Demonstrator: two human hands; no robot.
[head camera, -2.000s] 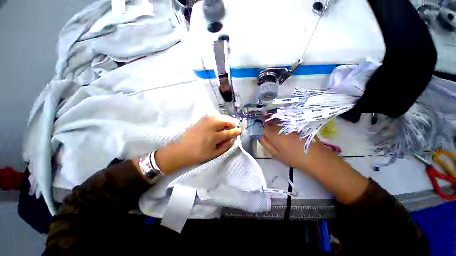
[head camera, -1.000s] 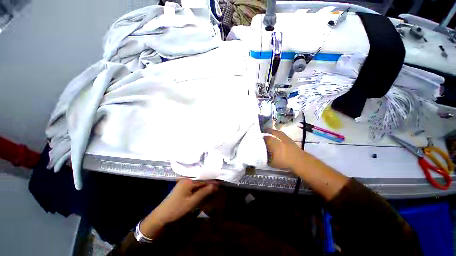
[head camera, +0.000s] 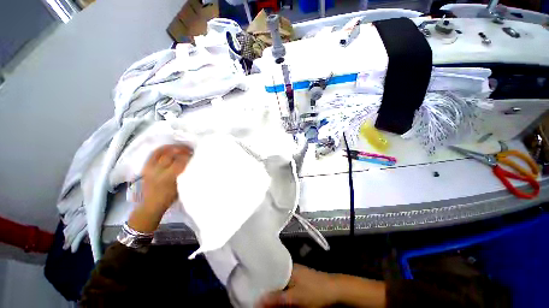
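Note:
A pale grey-white garment piece (head camera: 259, 222) hangs from the machine table over its front edge, with a smoother, whiter patch (head camera: 223, 186) on top. My left hand (head camera: 161, 180) is blurred at the left side of the white patch; its fingertips are unclear against the cloth. My right hand (head camera: 304, 287) is low, below the table edge, gripping the garment's lower end; its fingers are partly cut off by the bottom edge. A narrow white strip (head camera: 313, 231) sticks out to the right of the cloth. The needle and presser foot area (head camera: 295, 127) is behind the garment.
Pale garments (head camera: 150, 90) are heaped at left. The white machine head (head camera: 337, 57) carries a black band (head camera: 403, 72). White labels (head camera: 448, 120), a yellow piece (head camera: 374, 136), pink-and-blue snips (head camera: 373, 158), a black cord (head camera: 350, 192) and orange-red scissors (head camera: 514, 180) lie right. A blue bin (head camera: 481, 264) stands below.
Both hands have left the needle area. My left hand has moved up onto the cloth, and my right hand has moved down below the table edge. The garment now hangs over the front edge.

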